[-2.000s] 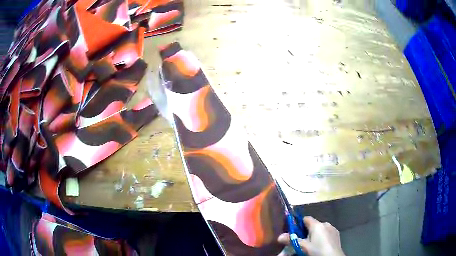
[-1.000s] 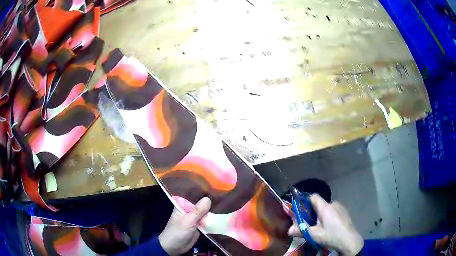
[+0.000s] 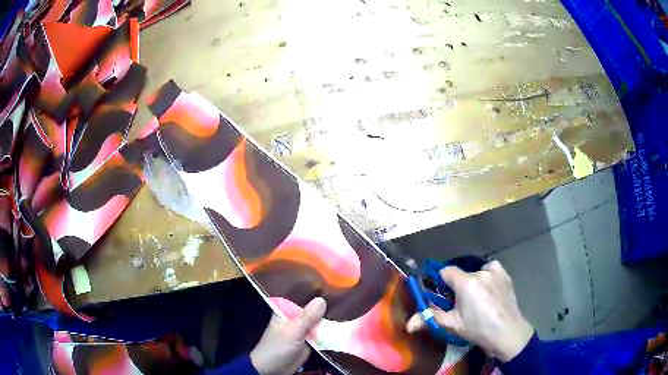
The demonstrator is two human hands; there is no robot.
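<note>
A long printed fabric strip (image 3: 278, 220) in brown, pink, orange and white lies slantwise, its narrow far end on the wooden table (image 3: 454, 146), its near part over the table's front edge. My left hand (image 3: 289, 338) grips its left edge, thumb on top. My right hand (image 3: 480, 311) holds blue-handled scissors (image 3: 432, 296) at its right edge. The blades point up and left along that edge and are hard to make out. A thin pale line runs along the strip's edge.
A tangled heap of the same fabric (image 3: 88, 139) lies at the left. Translucent film (image 3: 170, 187) touches the strip. More printed fabric (image 3: 110, 357) is below the table. A blue bag (image 3: 639, 183) stands at the right, and a yellow scrap (image 3: 582, 162) at the table's edge.
My left hand has come into view and taken hold of the strip. The strip now slants further left. My right hand and the scissors have moved up and right in the picture, and the view has shifted.
</note>
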